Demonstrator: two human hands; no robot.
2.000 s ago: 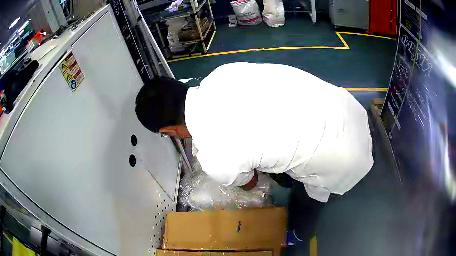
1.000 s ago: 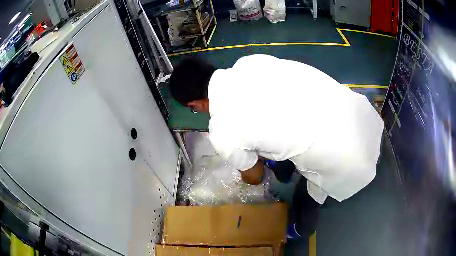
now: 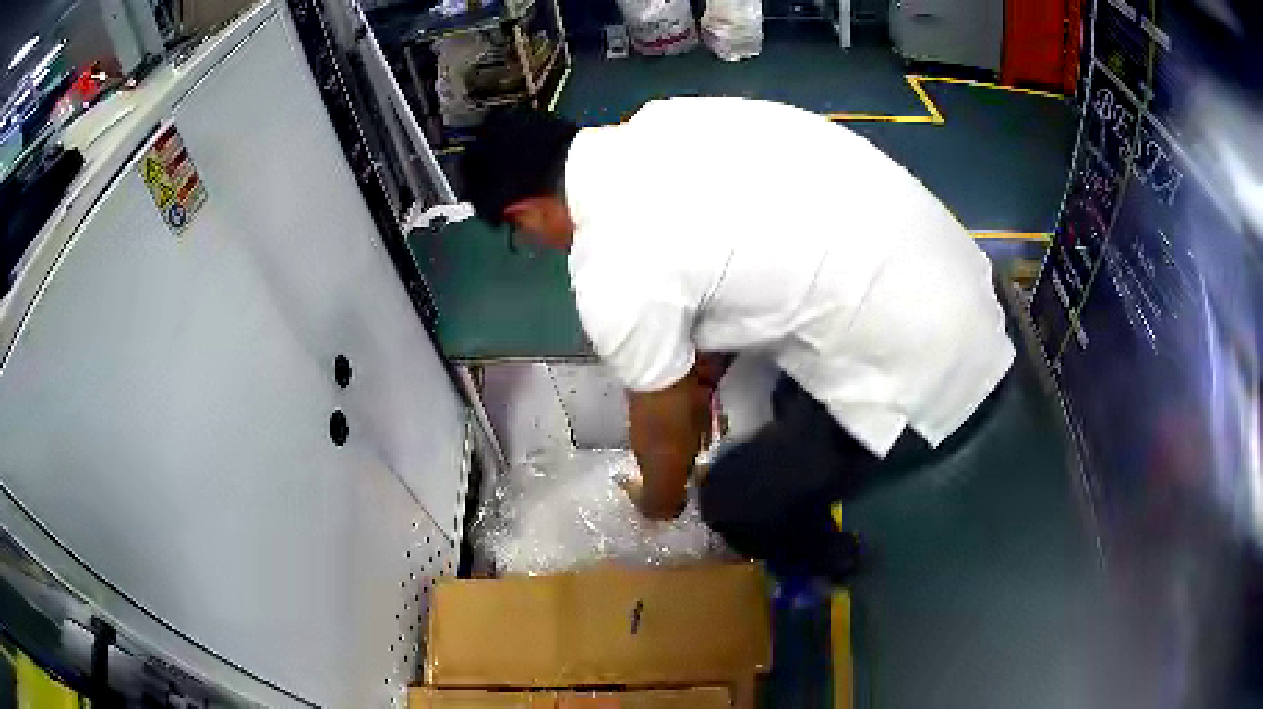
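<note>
Neither of my hands is in the picture. In front of me a person in a white shirt [image 3: 803, 249] bends low over a crumpled heap of clear plastic film [image 3: 554, 519]. The person's forearm reaches down to the film; the fingers are partly hidden. Brown cardboard boxes [image 3: 533, 630] stand low in front of the heap, nearest to me.
A white machine cabinet [image 3: 236, 360] fills the left. A green-topped platform [image 3: 506, 298] stands behind the film. Dark TV cartons [image 3: 1129, 305] wrapped in shiny film stand at the right. A tiered trolley [image 3: 485, 69] and white sacks [image 3: 658, 25] are at the back.
The person has shifted; the head is raised and the forearm shows down at the film. More of the green platform shows. The view has shifted slightly. My hands stay out of view.
</note>
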